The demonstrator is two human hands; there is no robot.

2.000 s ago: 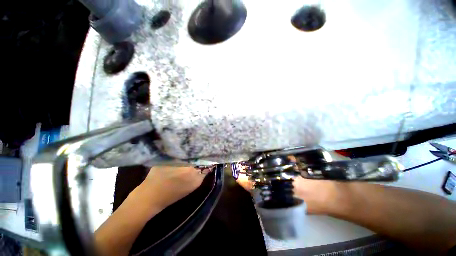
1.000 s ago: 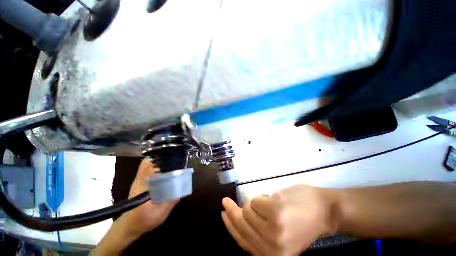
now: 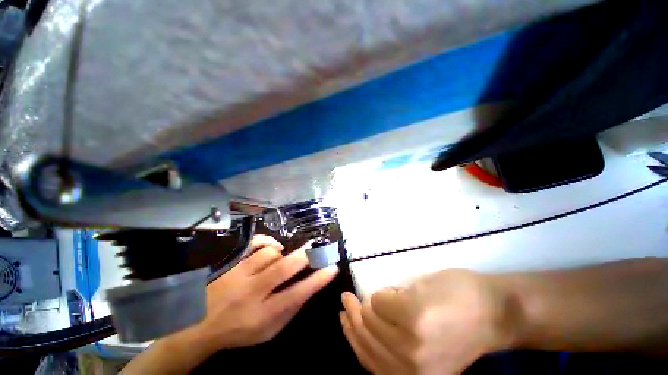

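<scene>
The dark cloth (image 3: 311, 333) lies on the white machine table under the sewing machine head (image 3: 242, 80). My left hand (image 3: 256, 293) lies flat on the cloth with fingers spread, its fingertips close to the small metal parts and a grey knob (image 3: 322, 255). My right hand (image 3: 425, 318) is at the right border of the cloth, fingers curled, thumb and fingertips at the edge; whether it pinches the cloth is hidden. The needle area is hidden behind the metal parts. A large grey knob (image 3: 157, 304) looms at the left.
A black pad with a red edge (image 3: 553, 167) lies under the machine arm. A thin dark line (image 3: 498, 233) crosses the white table (image 3: 410, 212). Snips (image 3: 659, 165) are cut off at the right edge. A grey box with a fan grille (image 3: 26, 271) stands at far left.
The view has shifted right along the machine head since two seconds ago. My left hand has moved right over the cloth and spread its fingers. My right hand has drawn back to the cloth's edge.
</scene>
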